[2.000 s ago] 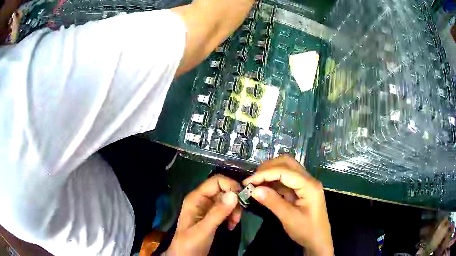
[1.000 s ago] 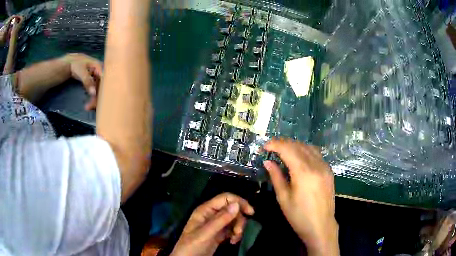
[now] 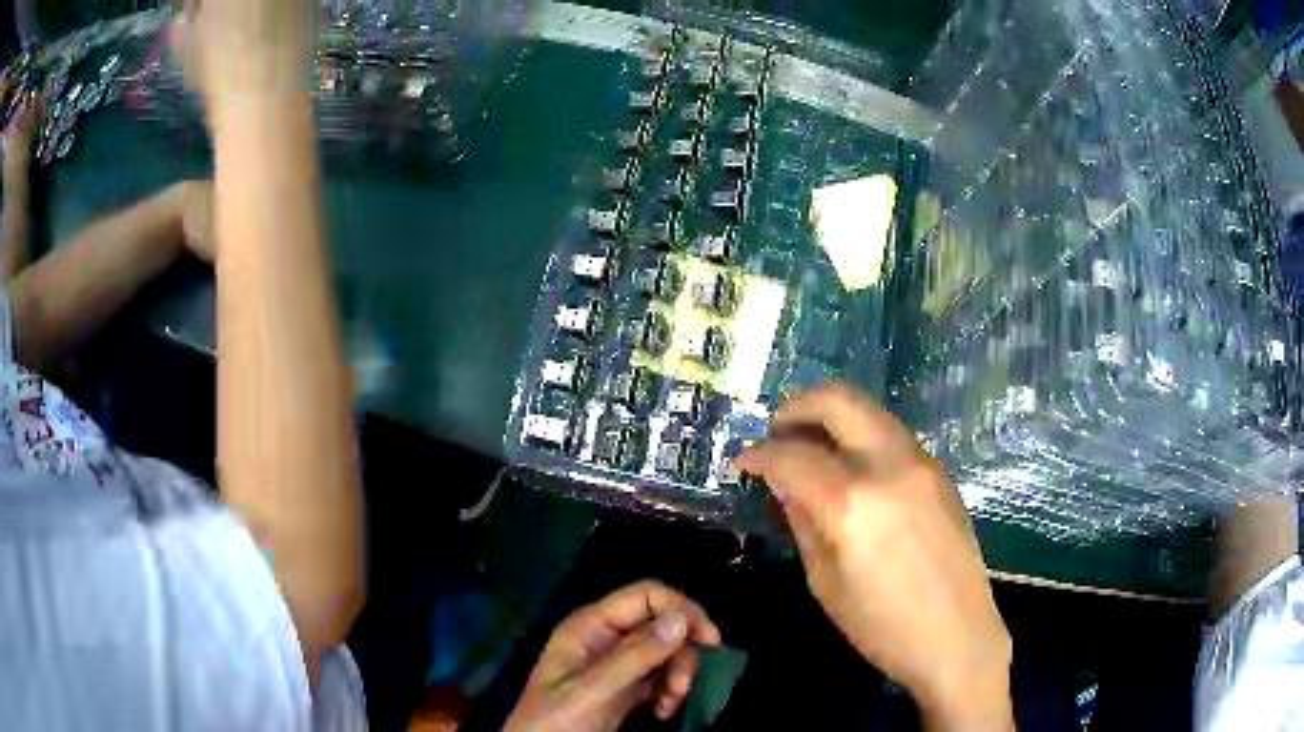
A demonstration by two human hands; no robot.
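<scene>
A clear blister tray (image 3: 844,336) lies on the green bench in front of me, with rows of small electronic modules (image 3: 586,268) in its left and middle pockets. My right hand (image 3: 875,536) is over the tray's near edge, thumb and fingertips close together by a front pocket. Whether it holds a module is hidden by the fingers and blur. My left hand (image 3: 615,655) is below the bench edge, thumb against the curled fingers. I cannot tell if anything small is between them. A yellow label (image 3: 741,366) shows through the middle pockets.
A tall stack of clear trays (image 3: 1101,315) stands right of the tray. A white paper piece (image 3: 855,229) lies on the tray's right side. Another person's forearm (image 3: 279,343) crosses the left of the bench before a lower tray pile (image 3: 372,79). Another person's sleeve (image 3: 1258,651) shows at far right.
The module held between both hands earlier is no longer seen there. My right hand has moved up to the tray's near edge; my left hand is slightly lower. The neighbour's arm has moved left, off the tray.
</scene>
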